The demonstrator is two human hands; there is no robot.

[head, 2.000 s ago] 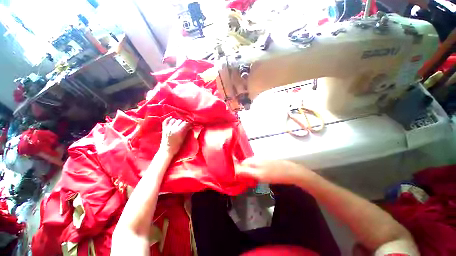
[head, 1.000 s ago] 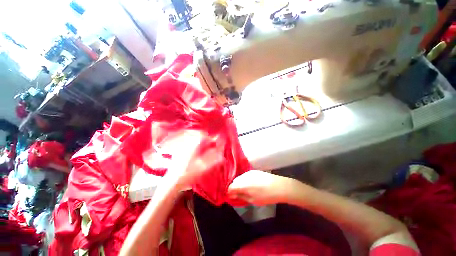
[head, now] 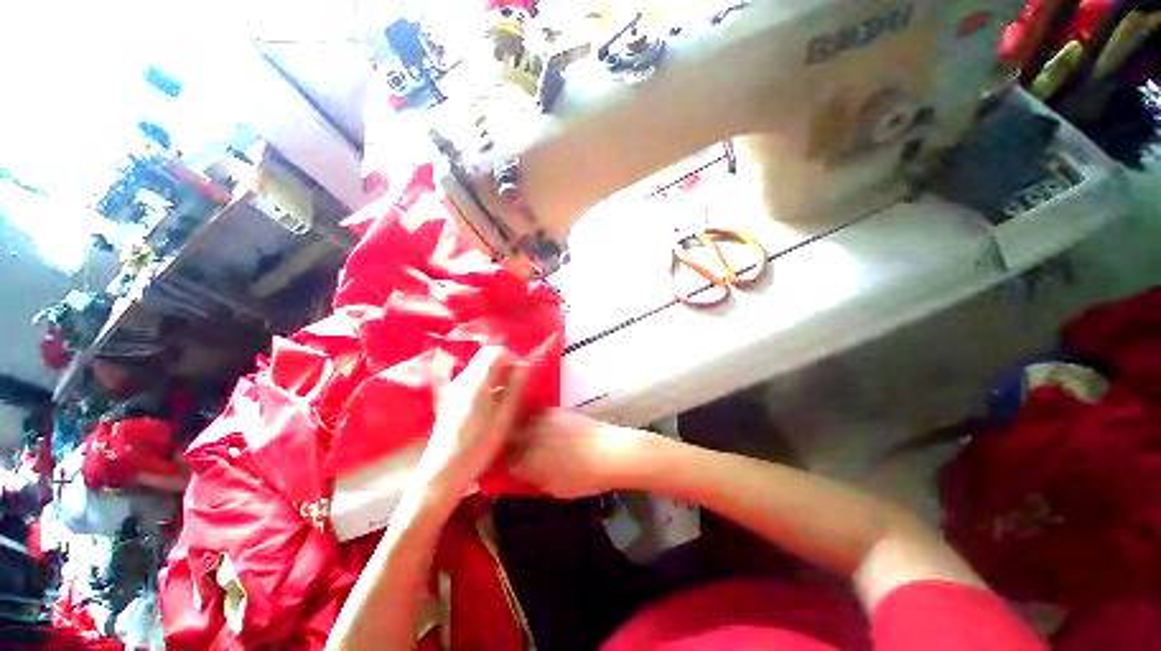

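Observation:
A bright red, slightly shiny fabric (head: 287, 413) lies in a bunched heap left of the sewing machine head and hangs down to the left. Its upper part reaches the presser foot area (head: 541, 258). My left hand (head: 484, 407) lies on the fabric near its lower right part; its fingers are blurred. My right hand (head: 567, 452) is close beside it, with its fingers at the fabric's lower edge, which is partly hidden by the hands. The cream-white machine arm (head: 751, 95) stands to the right. Tan-gold strips (head: 232, 595) show among the low left folds.
Scissors with yellow-orange loop handles (head: 719, 267) lie on the pale machine bed (head: 815, 299) under the arm. A pale tray (head: 1044, 191) is at the table's right end. More red cloth (head: 1063, 496) is piled at lower right. A cluttered shelf (head: 178, 274) stands at left.
The view has shifted, so the machine sits further left and tilts more. My right hand has moved from the fabric's lower right corner to close beside my left hand. The fabric's lower part is more gathered.

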